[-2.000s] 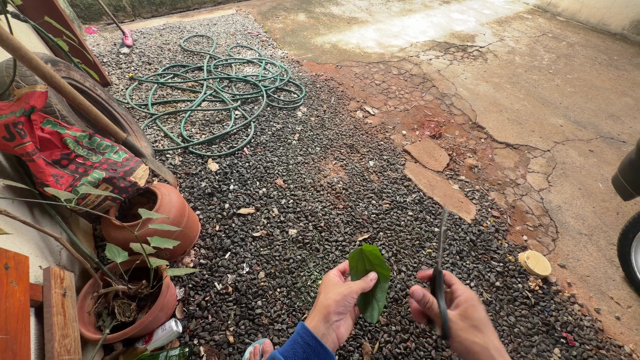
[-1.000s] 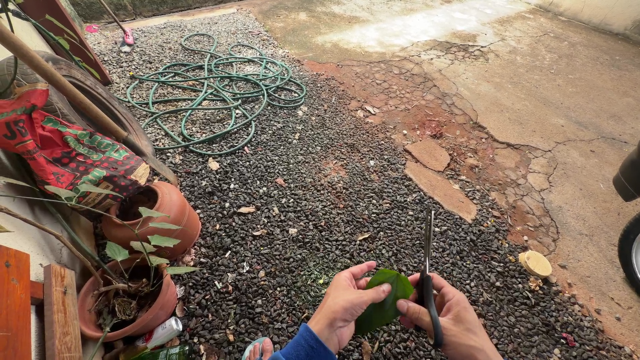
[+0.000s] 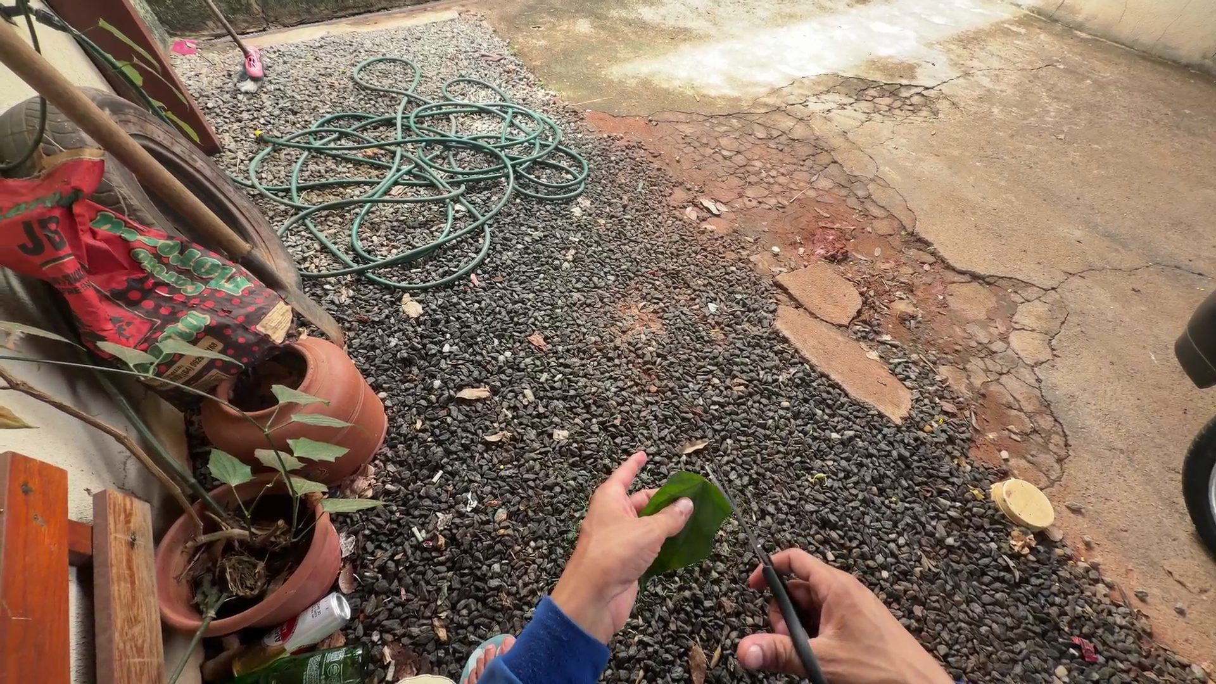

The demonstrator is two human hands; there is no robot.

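My left hand (image 3: 617, 541), in a blue sleeve, pinches a broad green leaf (image 3: 692, 522) between thumb and fingers, low in the middle of the view. To its right, my right hand (image 3: 822, 617) holds black-handled scissors (image 3: 771, 570) with the blades pointing up and to the left. The blade tips lie at the leaf's right edge; whether they touch it cannot be told. Part of the scissors' handle is hidden by the fingers and the frame's lower edge.
Dark gravel (image 3: 570, 408) lies below my hands. At left are terracotta pots (image 3: 328, 394), a plant, a red sack (image 3: 142, 275), a tire and wooden pieces. A tangled green hose (image 3: 418, 161) lies beyond. Stone slabs (image 3: 841, 361) and a round yellowish object (image 3: 1022, 503) are at right.
The scissors were upright close against the leaf a second ago; now they slant toward its right edge. My right hand has moved away from the leaf, which my left hand still holds.
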